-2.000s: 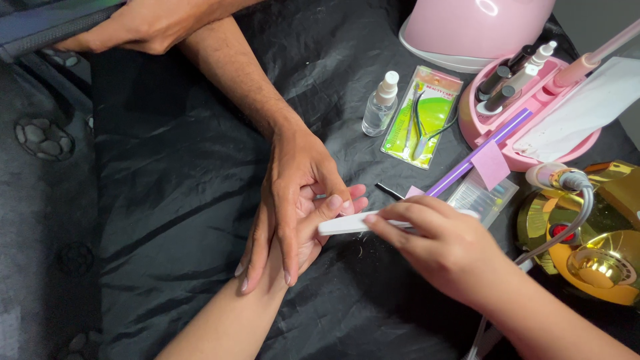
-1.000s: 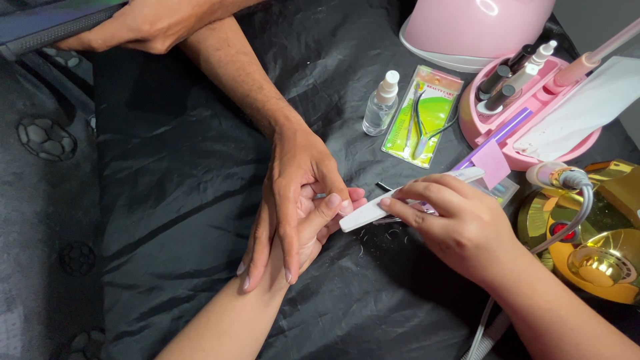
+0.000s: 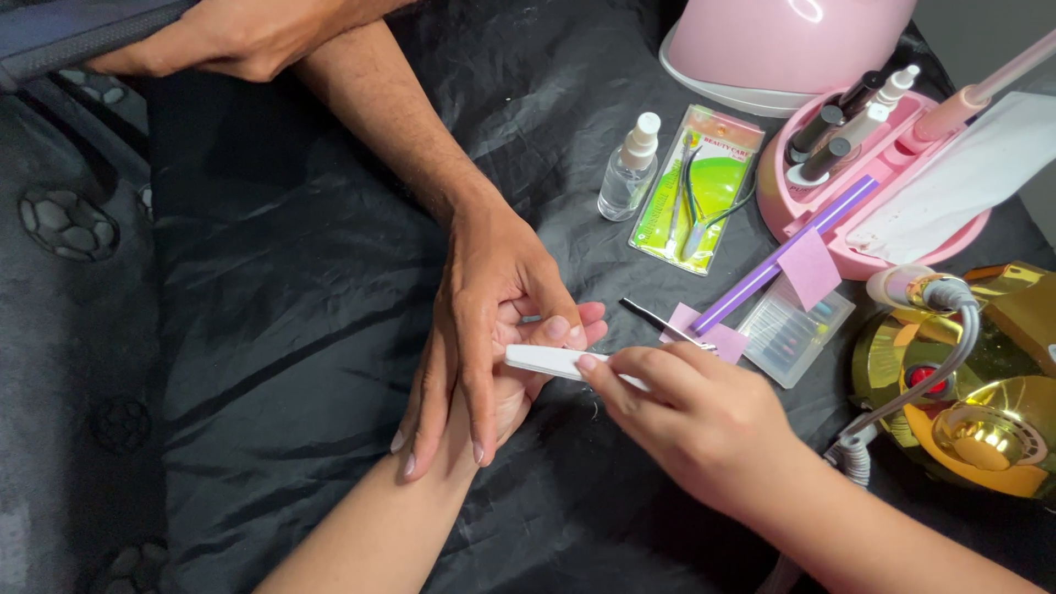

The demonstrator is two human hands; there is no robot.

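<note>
My right hand [image 3: 701, 404] holds a white nail file [image 3: 549, 361] between thumb and fingers. The file's free end lies across the hands at the centre, beside a thumb of the other person. My left hand [image 3: 528, 371] is under the other person's hand [image 3: 495, 313], mostly covered by it, with its fingertips showing near that person's thumb. The other person's fingers hang over my left wrist. Just right of them, a thin black-handled tool [image 3: 660, 320] and a purple stick file [image 3: 784, 256] with pink squares lie on the black cloth [image 3: 313, 355].
A clear spray bottle [image 3: 629, 169] stands beside packaged cuticle nippers [image 3: 697, 194]. Behind are a pink nail lamp [image 3: 784, 49] and a pink organizer [image 3: 784, 186] with bottles. A clear case [image 3: 796, 330] and a gold nail drill machine [image 3: 982, 396] with a corded handpiece [image 3: 916, 287] are at the right.
My right hand with the file has moved left since one second ago, uncovering the pink square and thin tool. The other person's hand has hardly moved.
</note>
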